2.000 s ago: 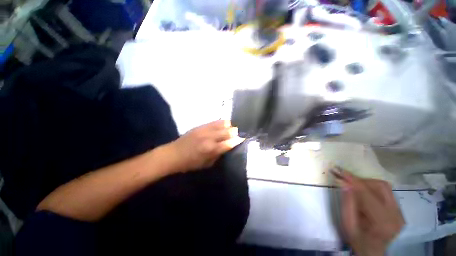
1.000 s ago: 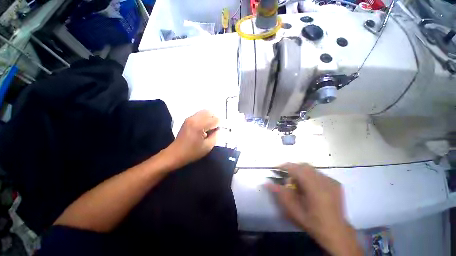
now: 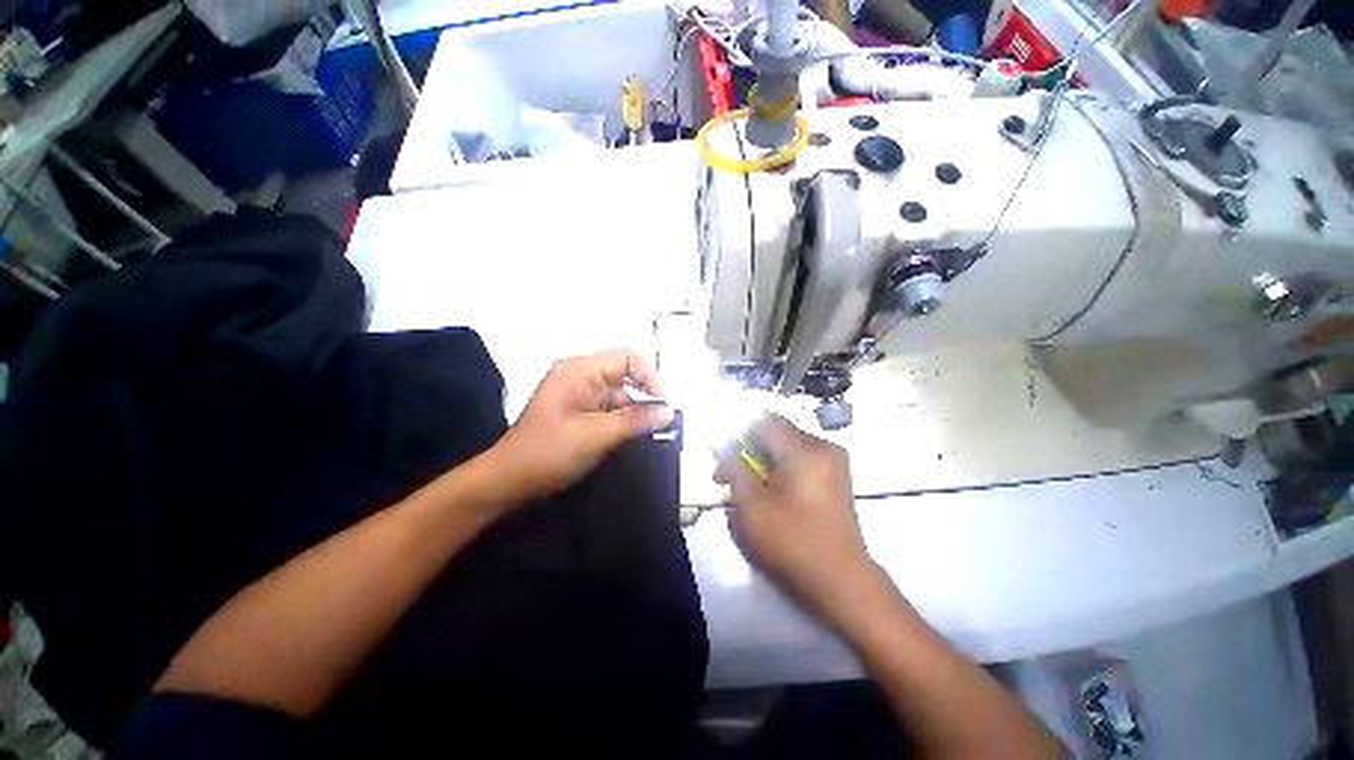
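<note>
The black garment [image 3: 550, 609] covers the left of the table and hangs towards me. My left hand [image 3: 582, 416] pinches its edge beside the needle area. A small pale piece [image 3: 668, 435] shows at the garment edge by my fingertips. My right hand [image 3: 795, 498] is closed around snips with yellow handles [image 3: 753, 462], just right of the garment edge; the blades are lost in blur and glare. The white sewing machine [image 3: 950, 238] stands behind, its presser foot area [image 3: 832, 408] under a bright lamp.
A yellow ring [image 3: 753, 141] hangs round the grey post above the machine head. A white bin [image 3: 520, 89] stands behind the table. Thread cones lie in a red tray [image 3: 717, 77] at the back. A small container of little parts [image 3: 1109, 710] is low right, below the table edge.
My right hand has moved left and up with the snips, close to the garment edge. My left hand has lowered onto the edge. The view has shifted, showing more of the machine's right side.
</note>
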